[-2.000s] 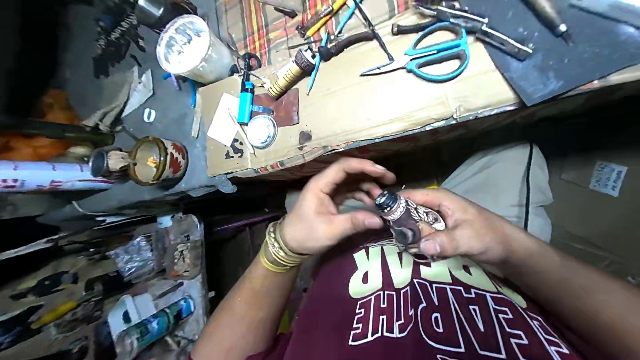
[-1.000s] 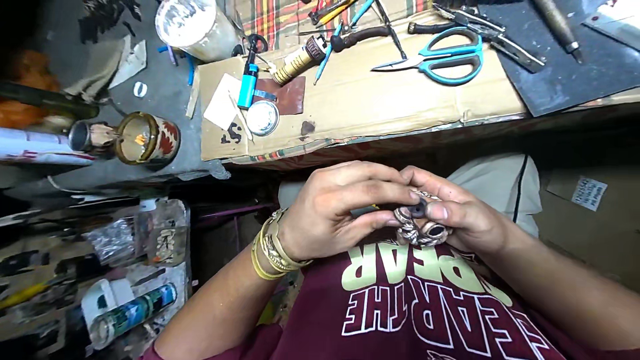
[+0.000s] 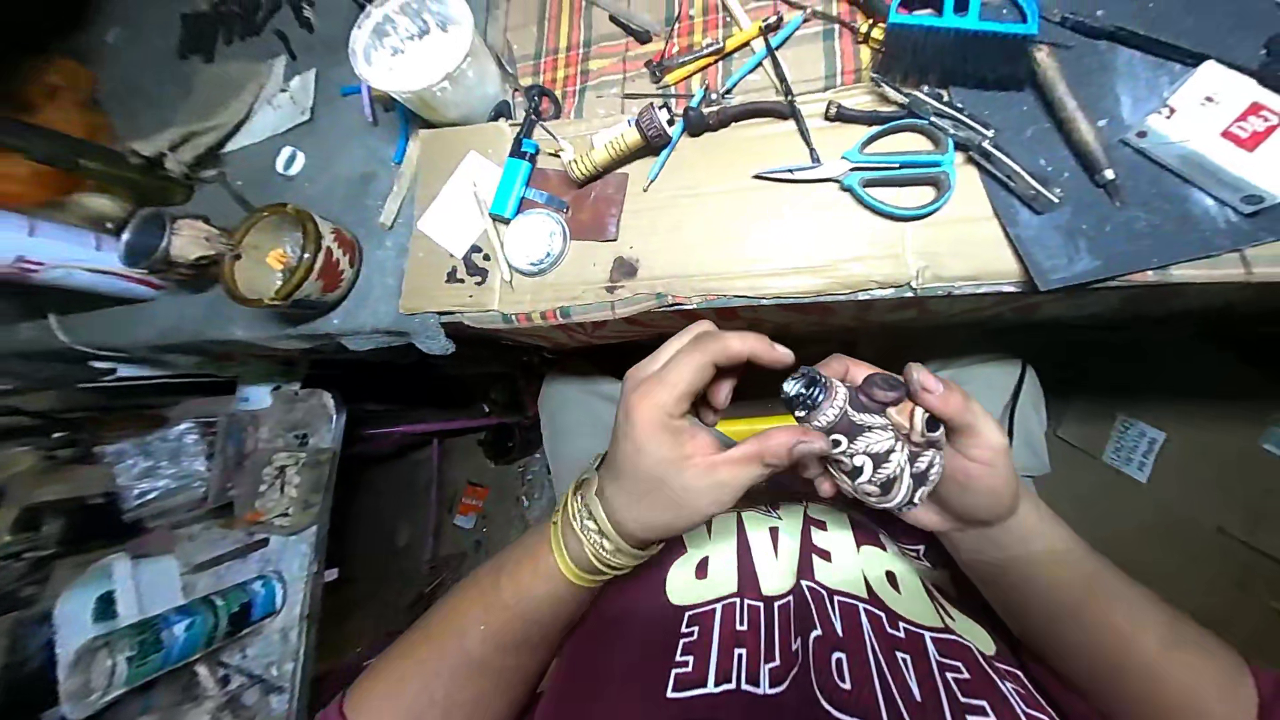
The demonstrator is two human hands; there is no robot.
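My right hand point(image 3: 960, 450) is closed around a small bottle point(image 3: 885, 450) decorated with dark and cream relief, leaves and scrolls, held above my lap. Its neck, dark and shiny with screw threads point(image 3: 804, 392), points up and left. On the bottle's upper side are a round brown knob and a tan piece. My left hand point(image 3: 690, 430), with gold-coloured bangles at the wrist, is beside the neck; its thumb tip meets or nearly meets the bottle's side, and its fingers are curled apart. Behind the left hand shows a yellow item point(image 3: 755, 428), partly hidden.
On the bench's cardboard point(image 3: 720, 250) lie blue-handled scissors point(image 3: 900, 170), a blue lighter point(image 3: 513, 180), a round tin point(image 3: 536, 242) and a tan, brown-capped cylinder point(image 3: 615, 145). A white tub point(image 3: 430, 60) and a decorated pot point(image 3: 300, 260) stand left. A blue brush point(image 3: 960, 45) lies at the top right.
My left hand, at the bottle's neck end one second ago, has drawn a little away to the left. The bottle has turned, so its threaded neck and leaf-decorated side show.
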